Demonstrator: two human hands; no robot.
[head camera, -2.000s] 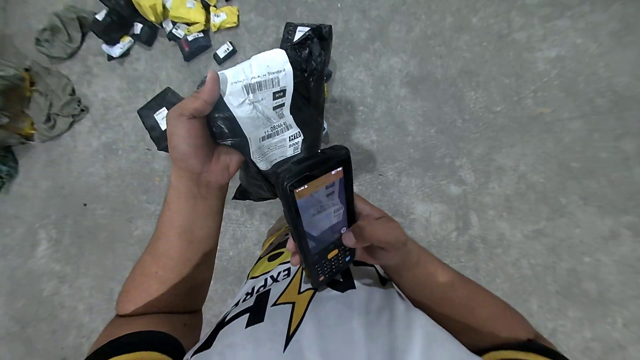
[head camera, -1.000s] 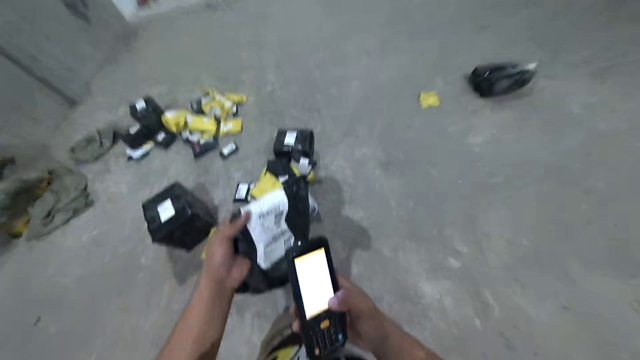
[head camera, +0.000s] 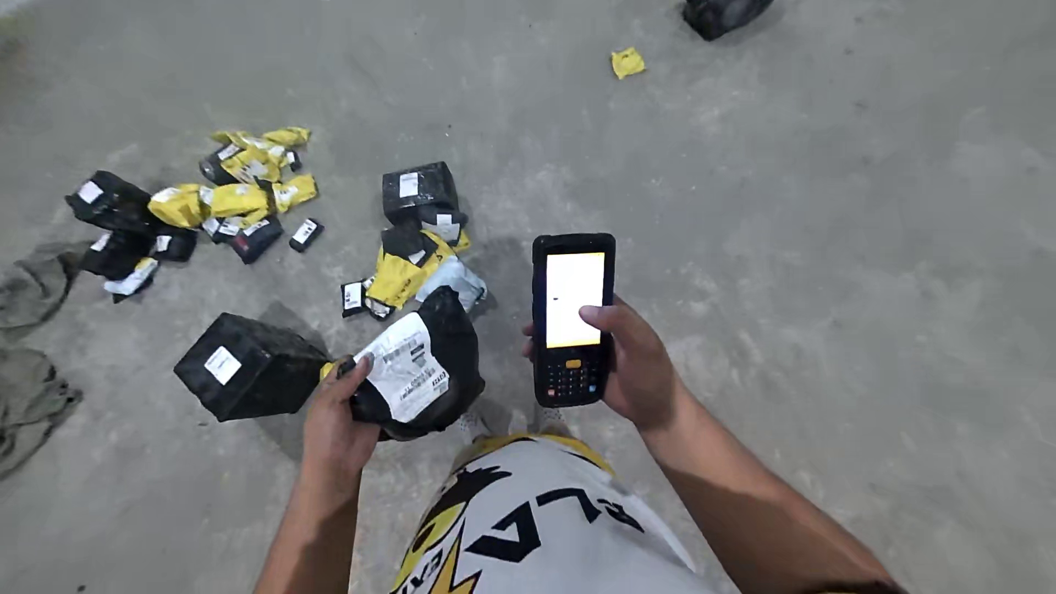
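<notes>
My left hand grips the left edge of a black plastic-wrapped parcel, thumb on top beside its white printed label. In my right hand is a black handheld barcode terminal with a keypad below a lit, mostly white screen; my right thumb lies on the screen's right part. The terminal is upright in view, to the right of the parcel and apart from it. Under the parcel, part of a yellow thing shows by my left fingers.
A black-wrapped box stands on the concrete floor at left. Beyond the held parcel lies a pile with a black box and yellow mailers. More parcels and grey-green sacks lie farther left. A yellow packet and black parcel lie at top.
The terminal and the held parcel were close together two seconds ago; now there is a gap between them. The screen has gone from a camera-like picture to mostly white. The view has shifted widely.
</notes>
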